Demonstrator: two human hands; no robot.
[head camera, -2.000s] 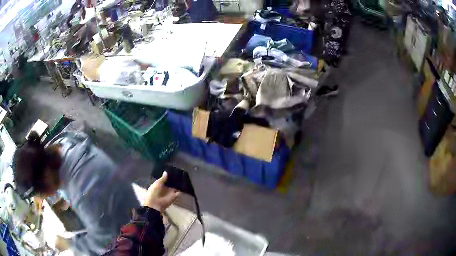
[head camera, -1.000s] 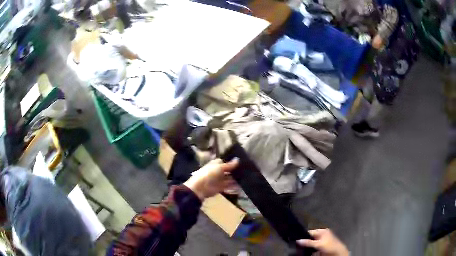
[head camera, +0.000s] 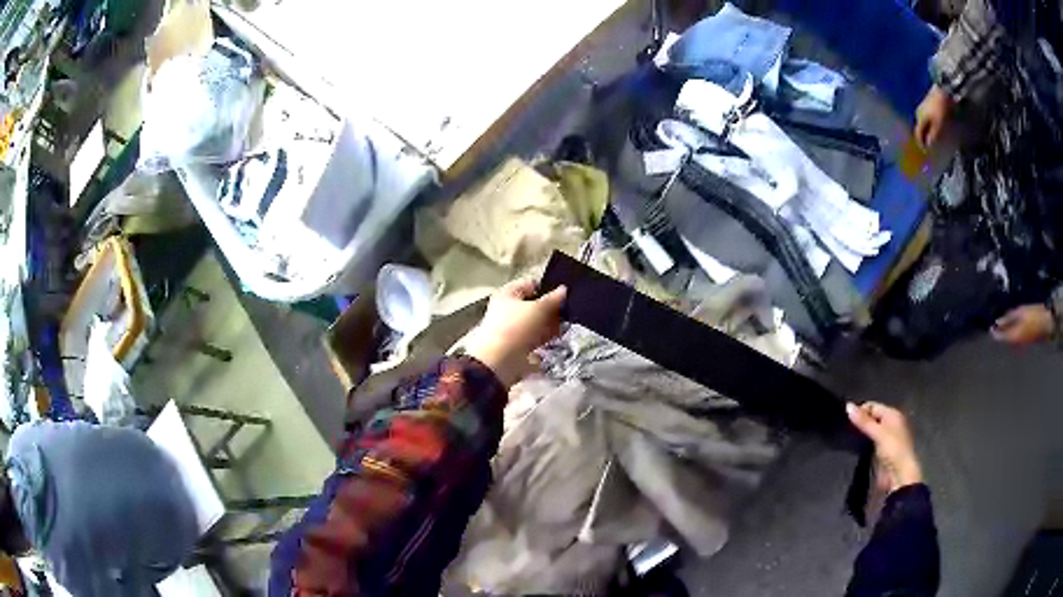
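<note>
A long black fabric band (head camera: 699, 352) is held stretched in the air above a pile of grey-beige garments. My left hand (head camera: 525, 327) grips its upper left end, thumb on top. My right hand (head camera: 882, 441) grips it near its lower right end, and a short black tail hangs down below the fingers. A thin pale mark shows across the band near my left hand. The fingers under the band are hidden.
Beige and grey garments (head camera: 606, 466) are heaped below. A blue bin (head camera: 868, 58) holds denim and white pieces. A white tub (head camera: 315, 274) stands by a white table (head camera: 466, 58). A person (head camera: 1002, 210) stands at right; another (head camera: 99, 501) is at lower left.
The view has moved closer over the garment pile. My right hand, out of view two seconds ago, has risen since one second ago, and the band now lies flatter between both hands.
</note>
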